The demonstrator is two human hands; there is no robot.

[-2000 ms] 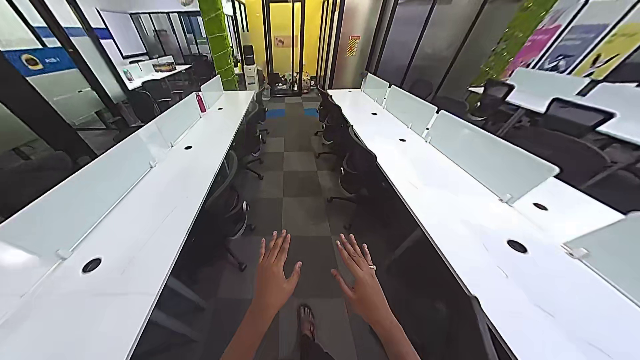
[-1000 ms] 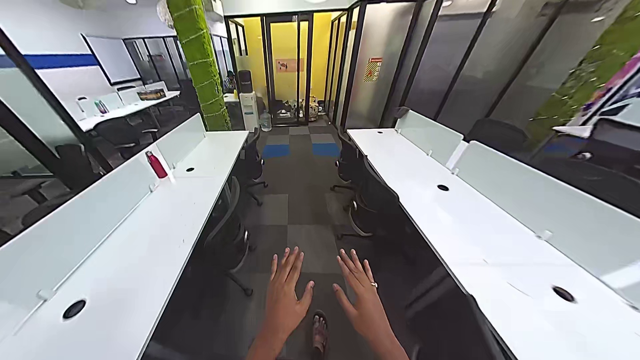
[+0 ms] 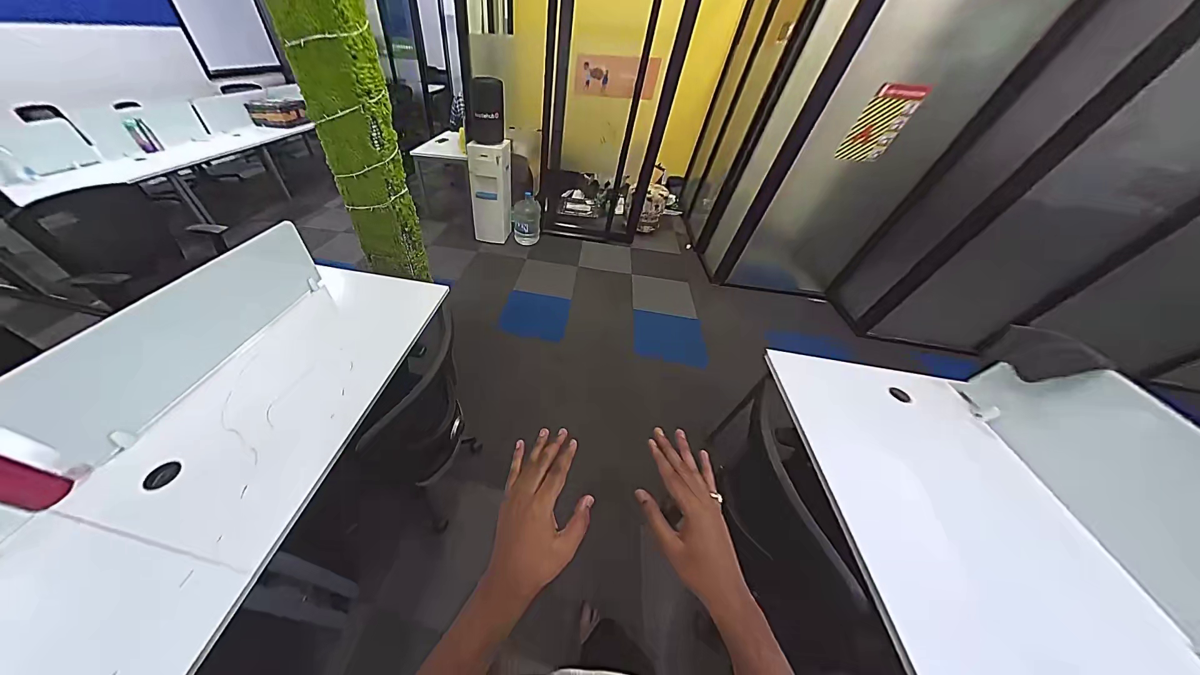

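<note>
My left hand [image 3: 539, 516] is held out over the carpeted aisle, palm down, fingers apart, with nothing in it. Beside it on the right, my right hand [image 3: 689, 516] is spread the same way, a ring on one finger, also holding nothing. The two hands do not touch. A black office chair [image 3: 422, 422] stands nearest my left hand, tucked at the left white desk [image 3: 281, 375]. Close to my right hand, another dark chair [image 3: 797, 525] is at the right white desk [image 3: 956, 525]. Part of my foot shows below, between my forearms.
A red bottle [image 3: 33, 483] is on the left desk by a frosted divider [image 3: 187, 328]. Ahead are a green-covered pillar [image 3: 361, 141], a water dispenser [image 3: 489, 187], a large water bottle [image 3: 527, 220] and glass partitions [image 3: 806, 187]. Blue carpet tiles [image 3: 670, 336] mark the floor.
The view has moved forward along the aisle: the dispenser, pillar and blue tiles look nearer, and the red bottle is now at the left edge. Both hands stay raised and spread.
</note>
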